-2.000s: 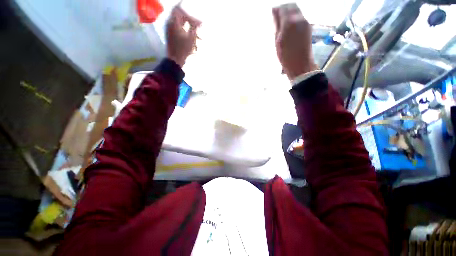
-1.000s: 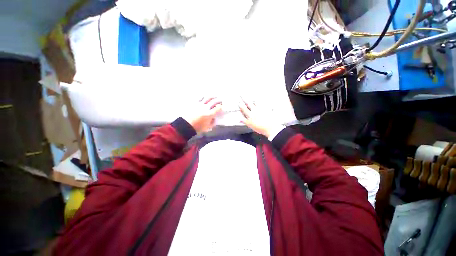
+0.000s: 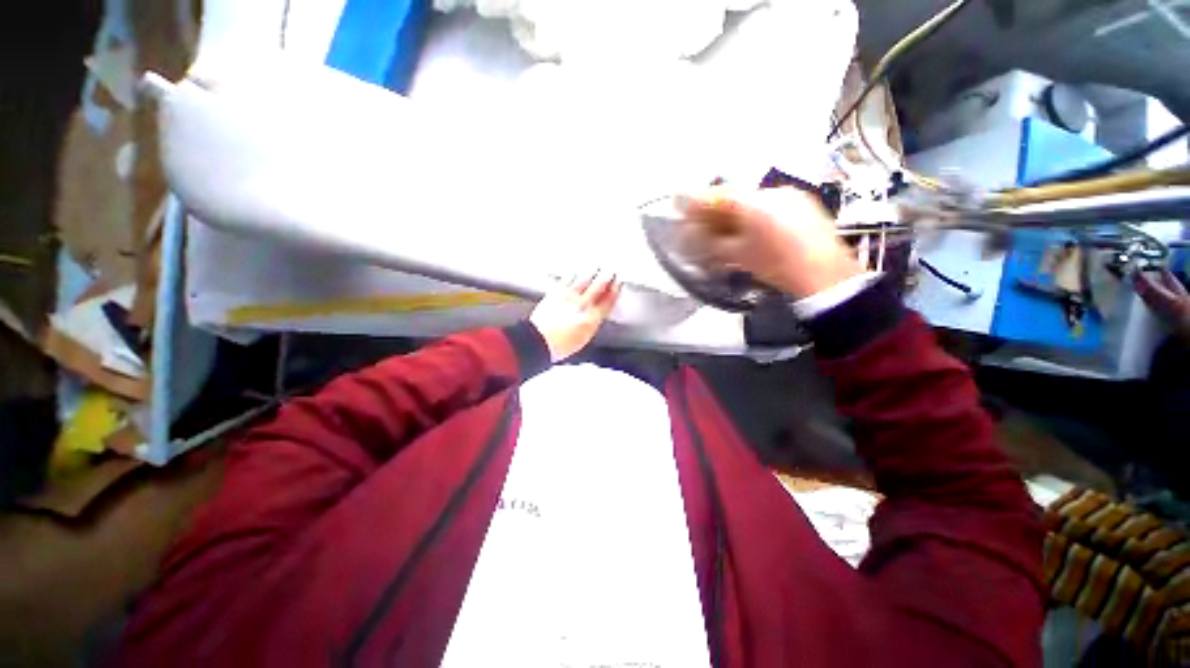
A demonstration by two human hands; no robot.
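Note:
My right hand (image 3: 770, 242) is closed around the handle of the steam iron (image 3: 681, 261), which is blurred; its pointed end faces left, over the white cloth. The white cloth (image 3: 561, 183) is overexposed and blends with the padded white table (image 3: 281, 163). My left hand (image 3: 574, 315) lies on the cloth at the near edge of the table, left of the iron, with its fingers apart and pointing forward. Whether the soleplate touches the cloth cannot be told.
A crumpled white heap (image 3: 626, 29) lies at the far side, with a blue piece (image 3: 375, 42) at far left. Hoses (image 3: 1083, 193) come from the right. A blue-topped bench (image 3: 1051, 281) stands at right, with another person's hand (image 3: 1159, 298) beside it.
My right hand has left the cloth's near edge and taken hold of the iron, which has moved left off the black rest. My left hand stays near the table's front edge.

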